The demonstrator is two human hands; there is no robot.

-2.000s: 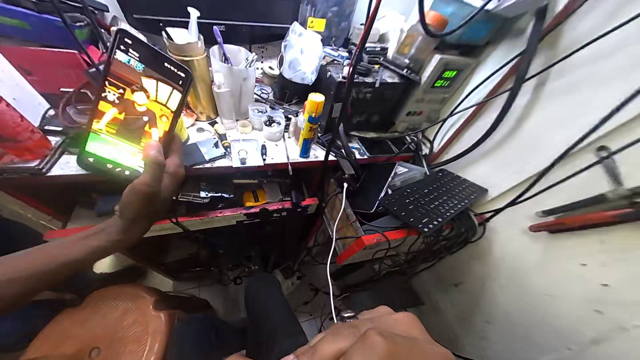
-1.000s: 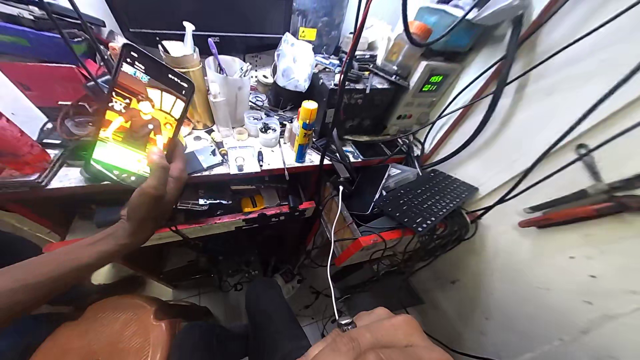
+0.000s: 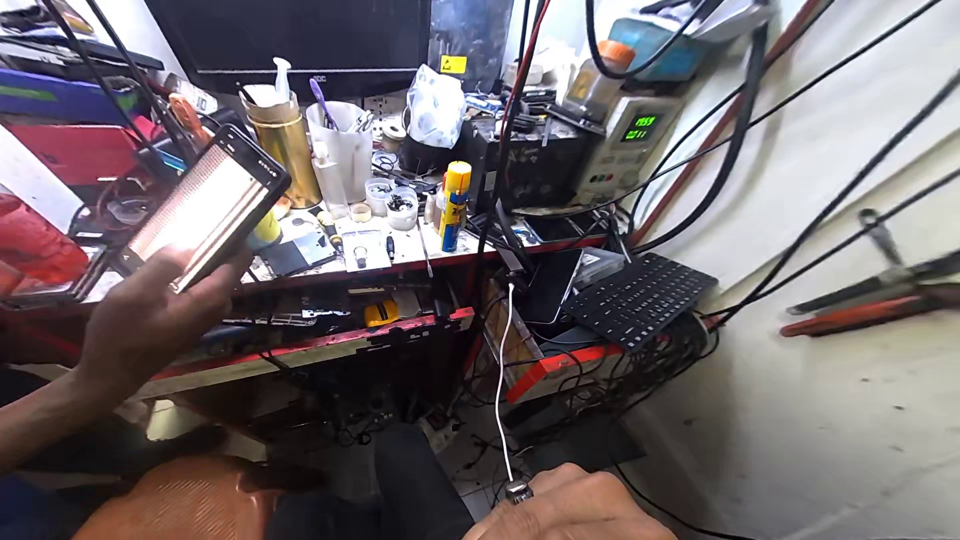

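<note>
My left hand holds a black smartphone by its lower end, above the left part of the workbench. The phone is tilted to the right, its bright, pale screen turned up toward me, with a digit over the screen's lower part. My right hand shows at the bottom edge, knuckles up and fingers curled; its palm side is out of sight. A metallic piece lies at its left side, where a white cable comes down from the bench. Whether this hand grips the cable cannot be told.
On the bench stand a yellow-and-blue spray can, small tubs, a tool cup and a power supply. A black keyboard lies over a red-edged drawer. Loose cables cross the right side. A brown stool is below.
The phone's screen has gone from a colourful picture to a bright, pale display. The phone leans further to the right and is lower than before. My right hand stays near the bottom edge.
</note>
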